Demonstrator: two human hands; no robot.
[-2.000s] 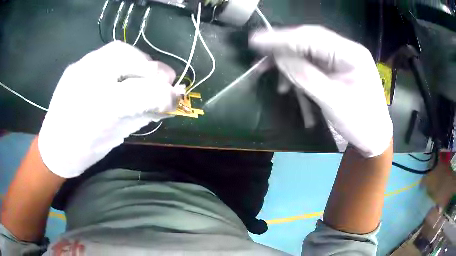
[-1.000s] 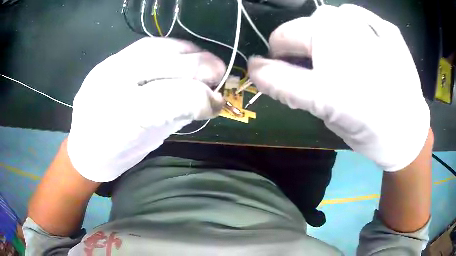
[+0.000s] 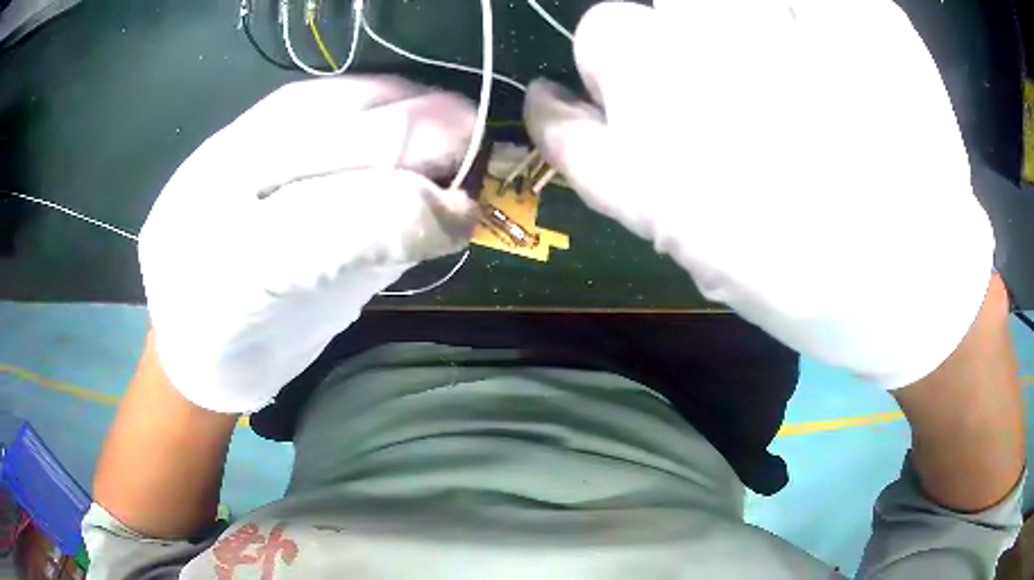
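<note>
A small yellow-tan circuit board (image 3: 516, 222) with a shiny part on its face sticks out from the fingertips of my gloved left hand (image 3: 306, 232), which is shut on it. A white lead wire (image 3: 486, 96) runs up from these fingertips. My gloved right hand (image 3: 782, 170) is at the board's upper right edge, its thumb and finger shut on white lead wires (image 3: 543, 175) whose ends touch or nearly touch the board. A white block (image 3: 509, 159) on the board is partly hidden. Thin solder wire (image 3: 77, 215) runs in from the left.
Wire terminals (image 3: 359, 9) with white, yellow and black wires show at the top edge. The dark green bench (image 3: 635, 283) ends just below my hands. A yellow plate (image 3: 1026, 130) is cut off at the right edge. A blue bin (image 3: 45, 482) stands at the lower left.
My right hand came back from the right with a wire, its fingers now at the board. The soldered-looking shiny part stays in place. The view has shifted.
</note>
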